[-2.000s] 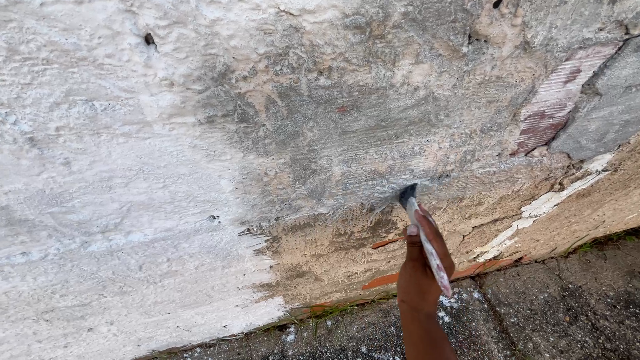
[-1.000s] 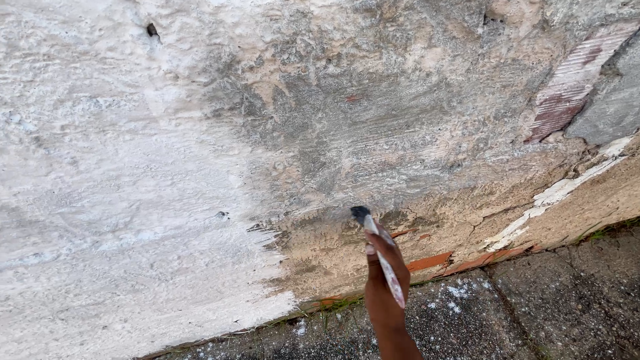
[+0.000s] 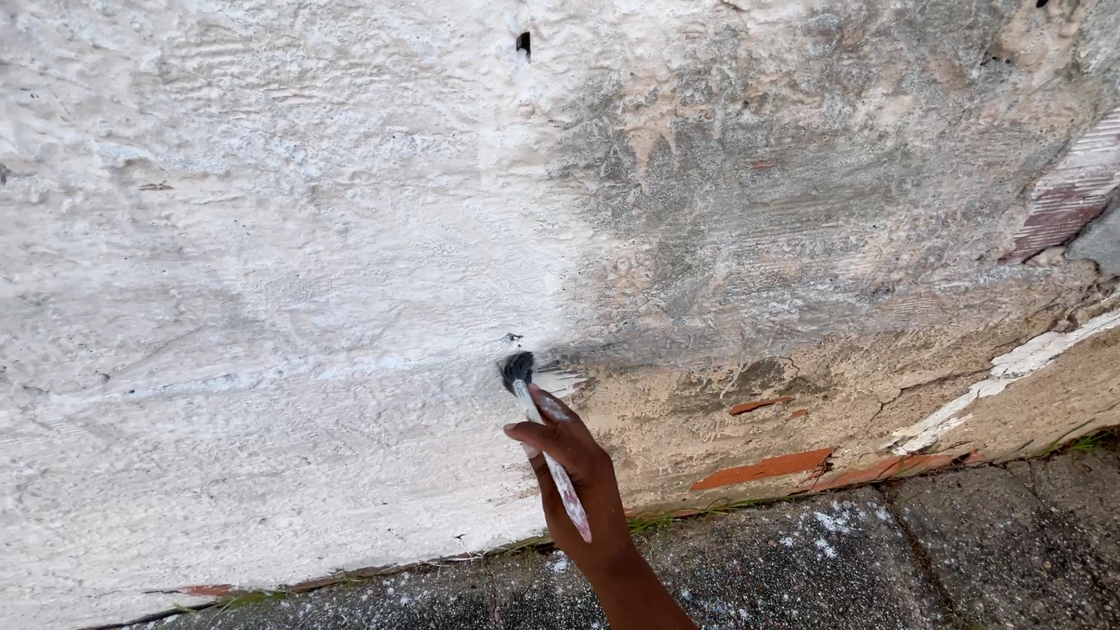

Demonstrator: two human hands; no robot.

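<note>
A paintbrush point(image 3: 555, 468) with dark bristles and a paint-smeared white handle is held by my right hand point(image 3: 577, 477), its thumb and fingers around the upper handle. The bristles touch the rough wall point(image 3: 306, 289) near the border between its white-painted left part and its bare grey and tan right part. White paint marks my fingers. A small chip in the surface lies just above the bristles. My left hand is out of view.
Paving slabs point(image 3: 787, 560) spotted with white paint run along the wall's foot, with grass in the joint. Orange-red patches point(image 3: 763, 469) and a white strip point(image 3: 1006, 372) show low on the right. A small dark hole point(image 3: 523, 44) is in the wall above.
My right hand has moved left along the wall with the paintbrush, from the bare grey and tan part to the edge of the white part. The view has shifted left.
</note>
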